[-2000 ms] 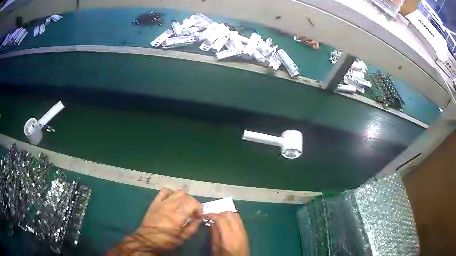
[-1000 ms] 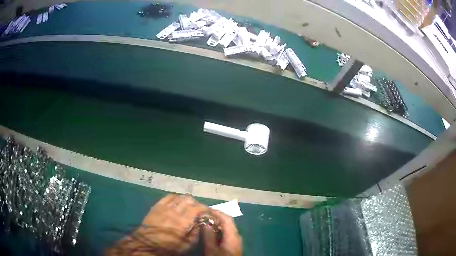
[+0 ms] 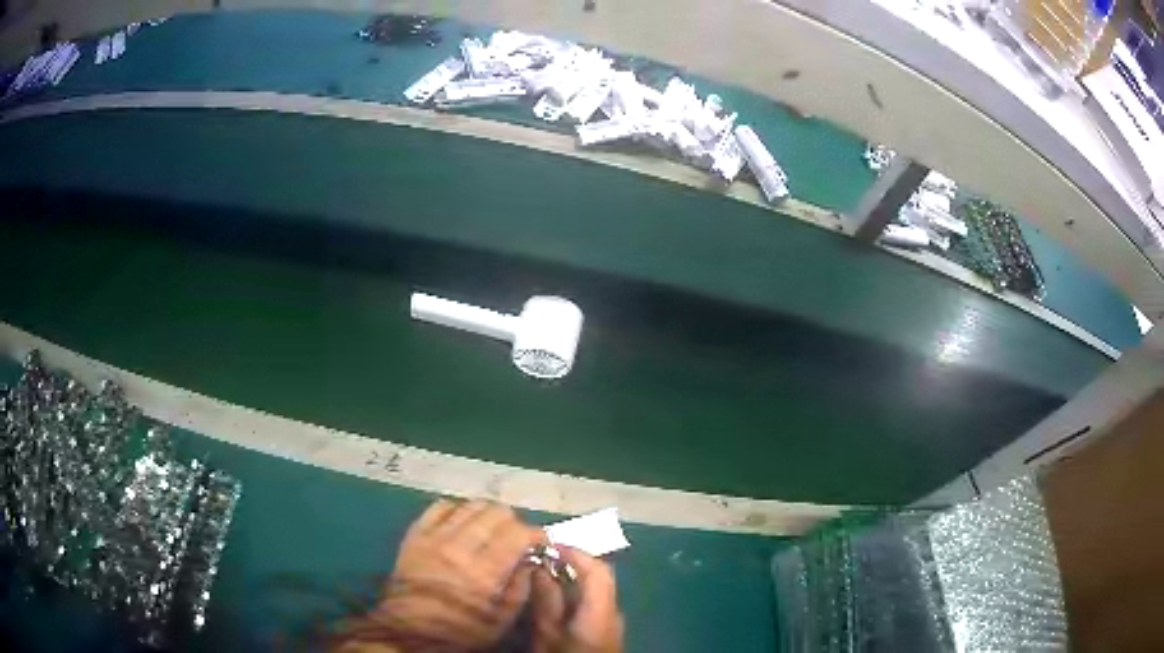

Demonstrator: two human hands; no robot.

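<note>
My left hand and my right hand are close together at the bench's front, low in the picture. Between their fingertips are small shiny metal-like bits, held near a white handle section that projects to the right, its end pointing at the bench edge. The round head of that piece is hidden, and which hand holds which part is partly covered by fingers. A white device housing with a drum head and straight handle lies on the green conveyor belt, handle to the left.
A heap of circuit boards lies at the left. A bubble-wrapped stack stands at the right beside a brown cardboard box. White handle covers and board strips lie on the far shelf. A pale rail edges the belt.
The housing on the belt has moved left. Another housing at the far left has gone out of view. My hands stay together around the work, with small finger shifts.
</note>
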